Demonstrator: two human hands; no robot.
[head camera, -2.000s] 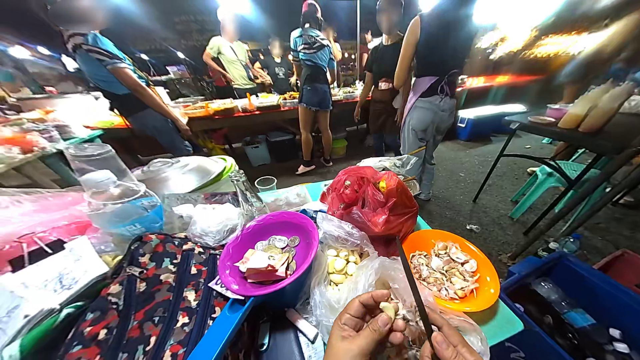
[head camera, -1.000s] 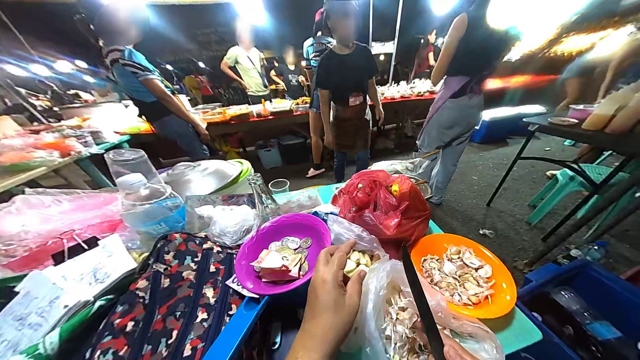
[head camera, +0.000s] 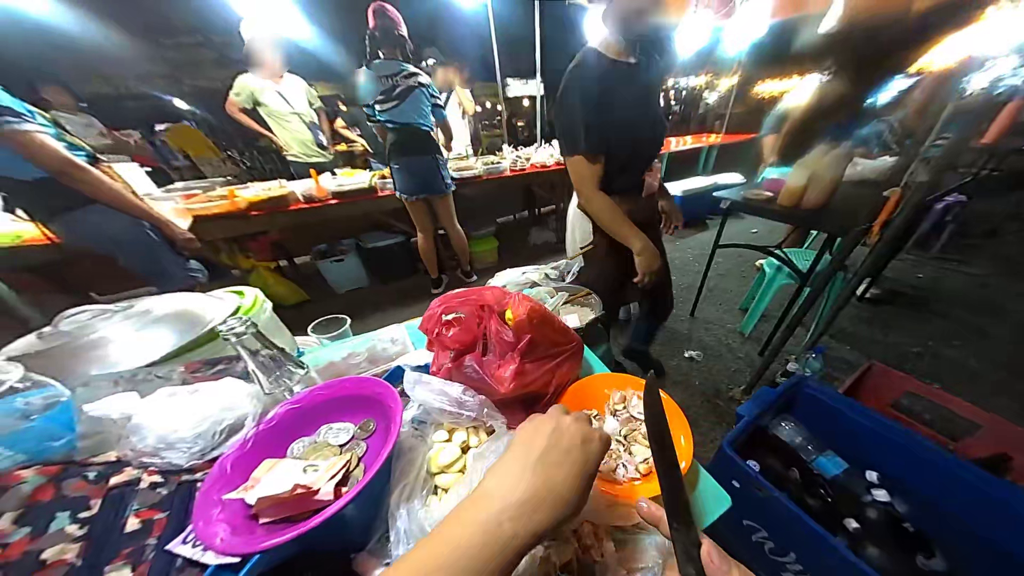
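My left hand reaches over the near-left edge of an orange plastic bowl that holds garlic cloves in skins; its fingertips are hidden behind the hand. A knife with a dark blade points up and away in my right hand, at the bottom edge. Below both hands lies a clear plastic bag of garlic skins. Left of my left forearm, peeled garlic cloves sit in another clear bag. A purple plastic bowl holds coins and folded banknotes.
A red plastic bag stands behind the bowls, with a glass bottle to its left. A blue crate of bottles is at the right. A person in dark clothes is close beyond the table; others stand by a food stall.
My left hand has moved right, from the bag of peeled cloves to the orange bowl. The knife has stayed in my right hand. The person in dark clothes now appears nearer.
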